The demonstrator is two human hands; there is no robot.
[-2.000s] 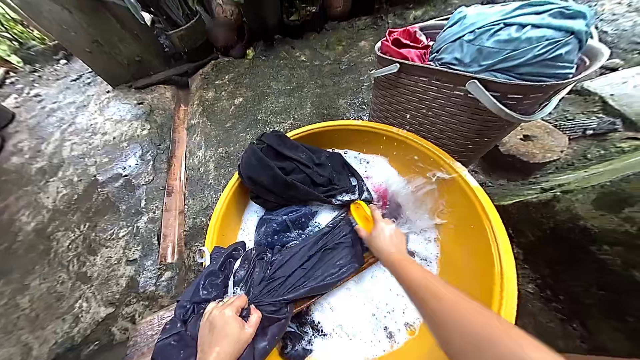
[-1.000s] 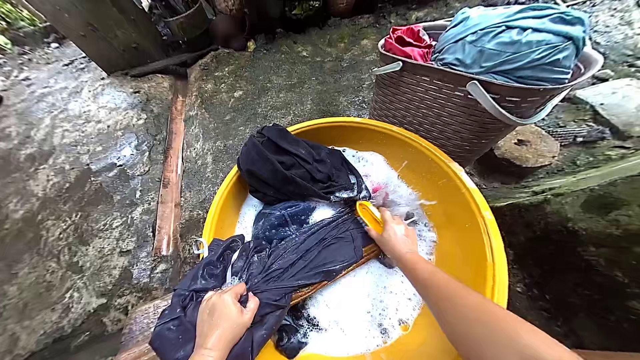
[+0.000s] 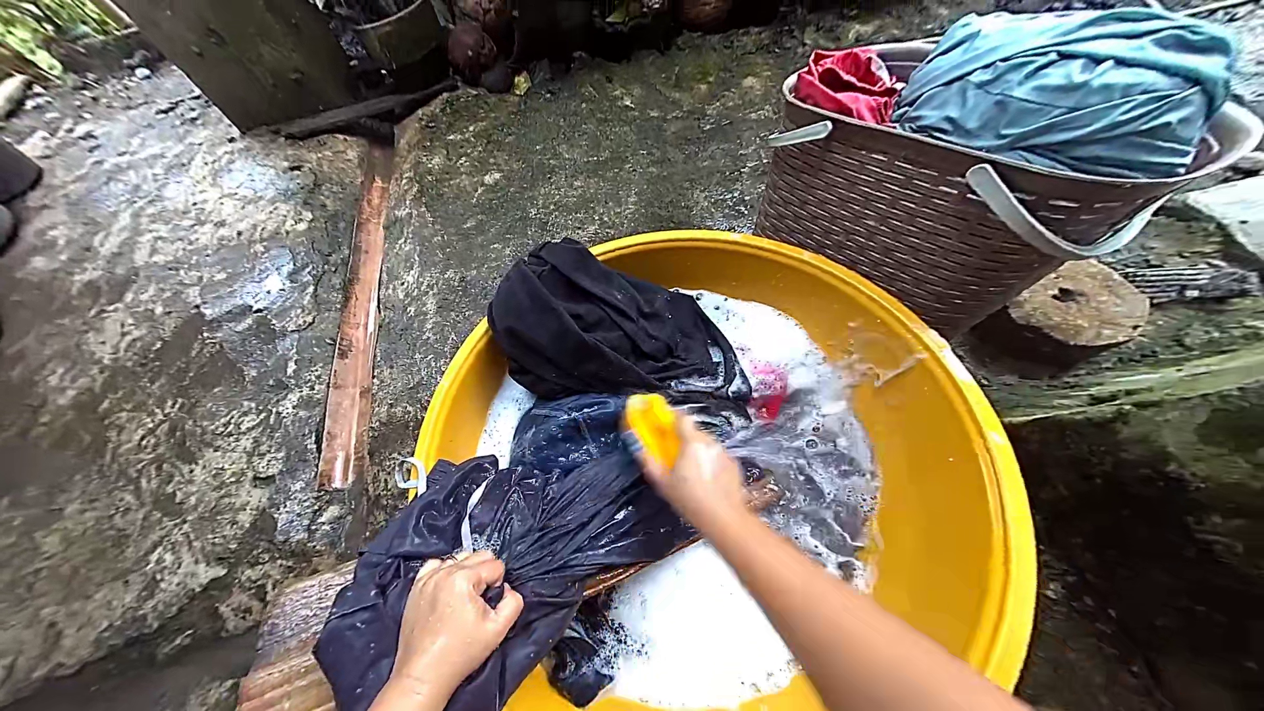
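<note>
A yellow plastic basin (image 3: 948,464) holds soapy water (image 3: 691,632) with foam and soaked clothes. Across its near left side lies a wet dark garment (image 3: 553,523), spread over a wooden board (image 3: 286,642). My left hand (image 3: 454,612) grips the garment's fabric at the lower left. In my right hand (image 3: 696,474) is a yellow scrubbing brush (image 3: 652,430), pressed on the garment near the basin's middle; its bristles are mostly hidden and the hand is blurred. A bunched black cloth (image 3: 602,326) hangs on the far left rim.
A brown woven-pattern plastic basket (image 3: 889,207) with a teal cloth (image 3: 1066,89) and a red cloth (image 3: 849,84) stands beyond the basin on the right. Next to it is a cut log (image 3: 1081,301). A narrow wooden strip (image 3: 355,326) lies on the wet concrete at left.
The brush in my right hand has shifted a little on the garment, and its yellow back faces differently. Dark, stirred water now shows to the right of that hand. My left hand keeps its grip.
</note>
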